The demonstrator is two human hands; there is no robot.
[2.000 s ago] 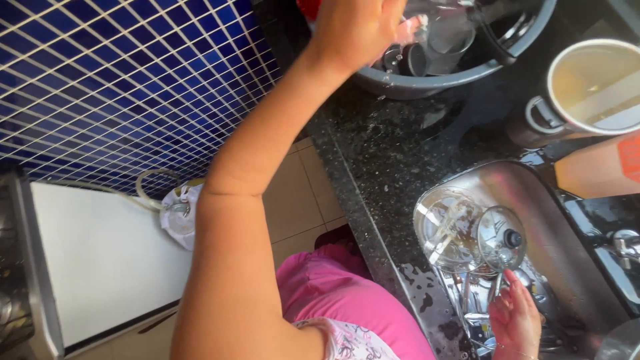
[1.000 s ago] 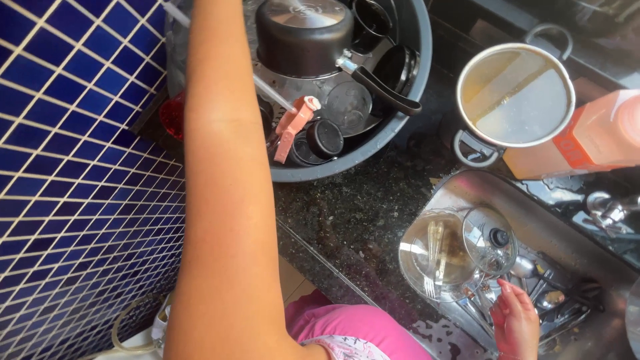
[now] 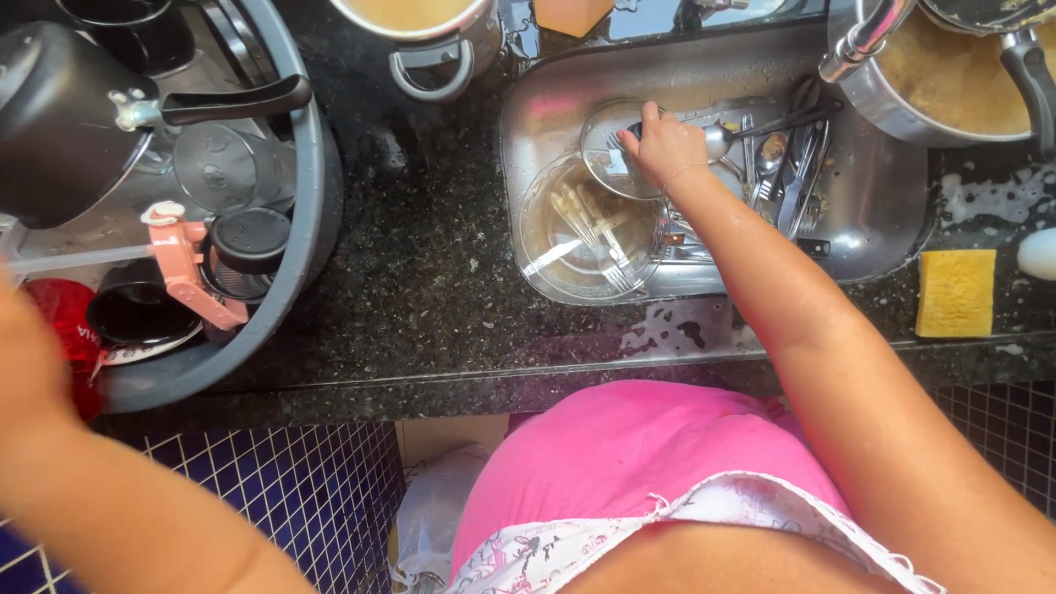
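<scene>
My right hand (image 3: 672, 148) is over the steel sink, its thumb and fingers at the dark knob of a clear glass lid (image 3: 615, 169). Beside and partly under the lid, a glass bowl (image 3: 536, 239) holds cloudy water and several forks (image 3: 590, 227). Spoons, knives and other cutlery (image 3: 792, 173) lie in the sink to the right. At the left edge is my left hand (image 3: 29, 355), blurred and partly out of frame, next to a grey tub (image 3: 318, 173); its fingers are hidden. The tub contains a black saucepan (image 3: 62, 124), a clear glass (image 3: 219, 165), a pink-and-black lidded item (image 3: 190, 264) and a red item (image 3: 62, 318).
A pot of cloudy liquid (image 3: 412, 12) stands behind the counter's middle. Right of the sink are a large pot (image 3: 916, 124) under a faucet (image 3: 850, 58), a dark-handled pan (image 3: 1027, 78) and a yellow sponge (image 3: 957, 293). Wet granite counter (image 3: 404, 272) lies between tub and sink.
The view has turned and shifted. My right hand has moved from beside the glass lid onto its knob. My left hand, out of view a second ago, now shows at the tub's near left side.
</scene>
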